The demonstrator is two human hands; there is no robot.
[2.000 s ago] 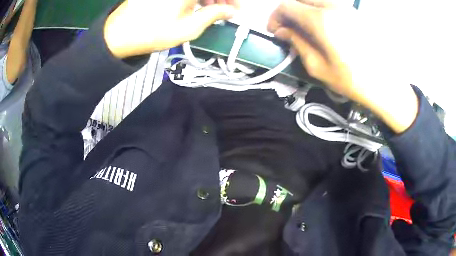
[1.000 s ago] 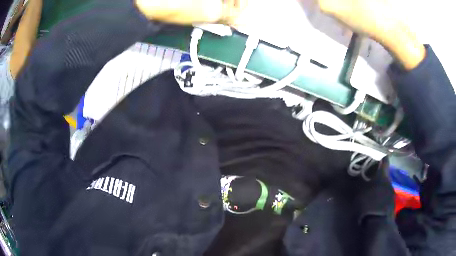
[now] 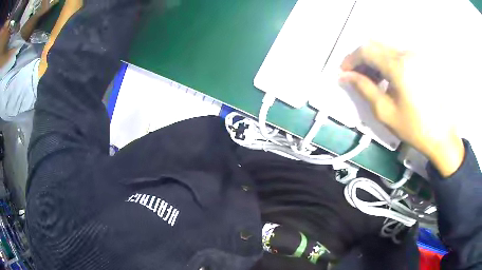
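White power strips (image 3: 298, 55) lie side by side on the bench at the upper right, with a thin dark gap between two of them. White cords (image 3: 315, 132) leave their near ends and hang over the bench edge. My right hand (image 3: 404, 103) is over the strips, thumb and forefinger bent close together. Glare hides whether anything is between its fingertips. My left arm reaches up at the left, and my left hand is beyond the top edge of the picture.
The green bench top (image 3: 206, 42) runs across the top. Coiled cords (image 3: 370, 198) hang at the near edge. A blue-edged white box (image 3: 153, 108) is beside my left arm. A red bin (image 3: 430, 259) shows at lower right. Another person's arm (image 3: 61, 26) is at upper left.
The view has shifted, showing more green bench at left. My left hand has gone out of the top of the picture. My right hand is now over the strips with fingers visible.
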